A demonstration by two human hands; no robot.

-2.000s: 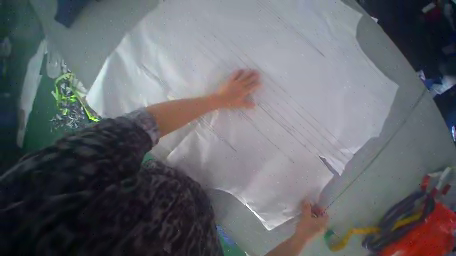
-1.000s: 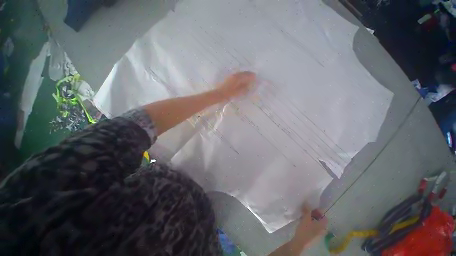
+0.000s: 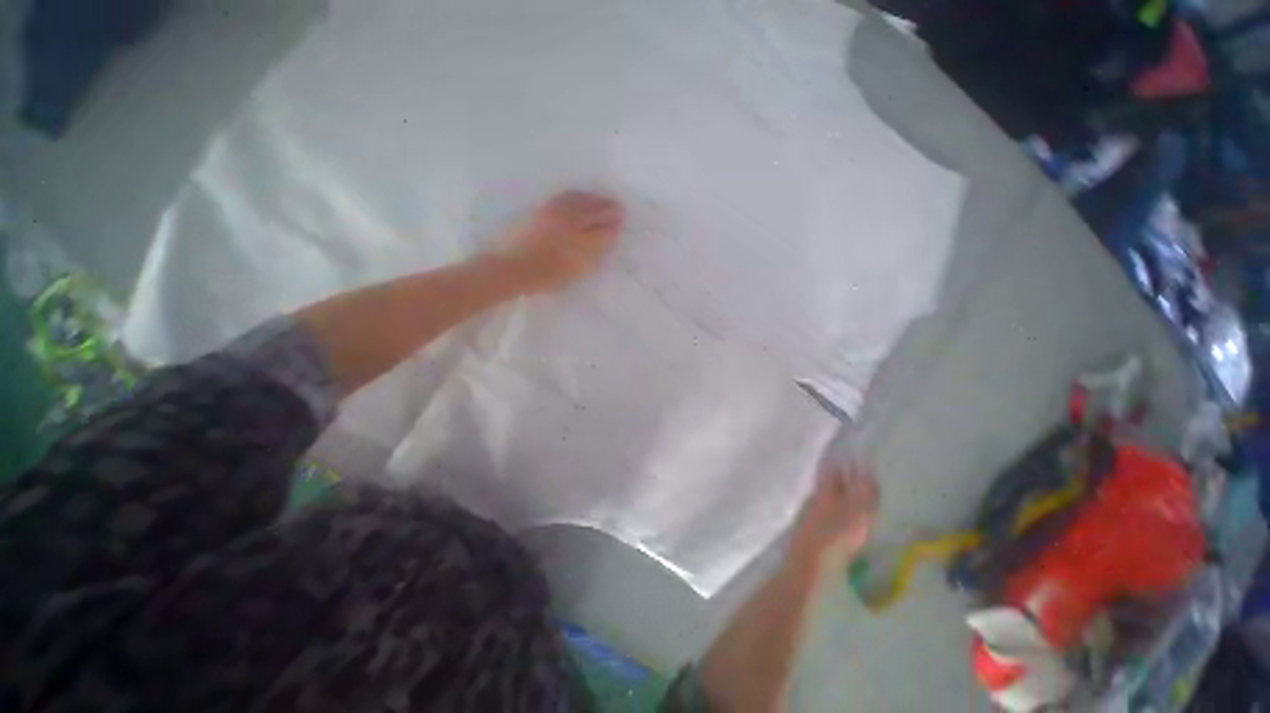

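Observation:
A large white, slightly shiny pattern sheet (image 3: 655,404) lies on the pale grey table, with wrinkles on its left part and a slit near its right edge. Its ruled lines are faint and blurred. My left hand (image 3: 564,237) is on the middle of the sheet, blurred, its fingers seeming bent. My right hand (image 3: 840,513) is at the sheet's lower right edge, blurred. Its fingertips are unclear, so anything held there cannot be told. Grey fabric (image 3: 912,341) shows along the sheet's right edge.
The pale grey table (image 3: 1038,300) has a red plastic bag (image 3: 1135,522), dark looped cord (image 3: 992,508) and a yellow tape measure (image 3: 919,554) at the right. Dark blue cloth (image 3: 84,56) is at the upper left. Scraps lie on the green floor at the left.
The view has shifted, so the sheet and table appear farther left and higher. My right hand has moved up along the sheet's edge. My left hand stays over the sheet, its fingers less spread than at first.

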